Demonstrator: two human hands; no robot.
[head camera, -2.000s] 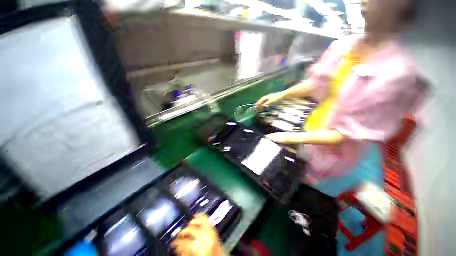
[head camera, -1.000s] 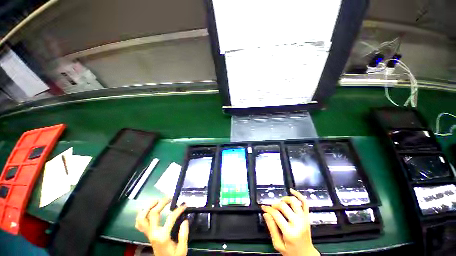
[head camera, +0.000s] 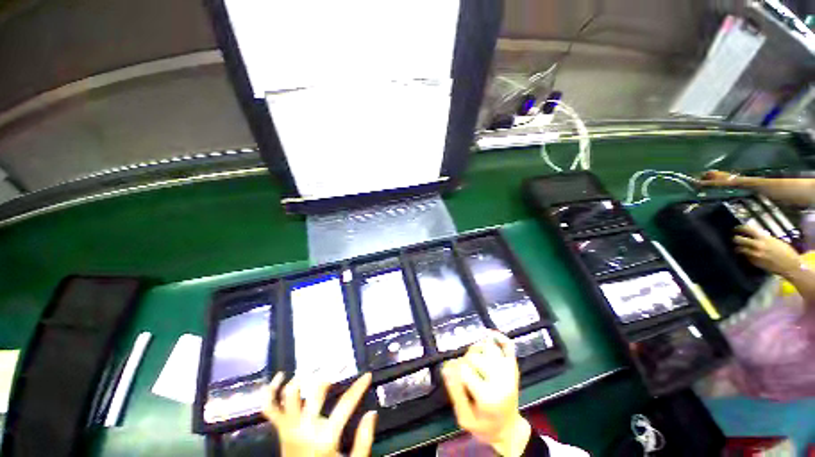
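Note:
The black phone tray (head camera: 362, 370) lies in front of me with five phones in a row. The leftmost phone (head camera: 241, 346) has a pale screen. The second phone (head camera: 322, 323) is lit white. The third phone (head camera: 386, 303) shows a white area above a dark strip. The fourth phone (head camera: 440, 290) and fifth phone (head camera: 494, 284) show glare. My left hand (head camera: 317, 418) is spread at the second phone's lower end, holding nothing visible. My right hand (head camera: 487, 388) is curled at the fourth phone's lower end; its palm side is hidden.
The white test chart board (head camera: 362, 134) stands behind the tray, with a clear plastic plate (head camera: 380, 230) at its foot. An empty black tray (head camera: 71, 366) lies left. A waiting tray of phones (head camera: 585, 259) lies right. A person's hands (head camera: 770, 250) work over another tray at far right.
The view has turned right. The second phone's screen has gone from blue-green to white. My left hand has moved to that phone; my right hand's fingers have curled in.

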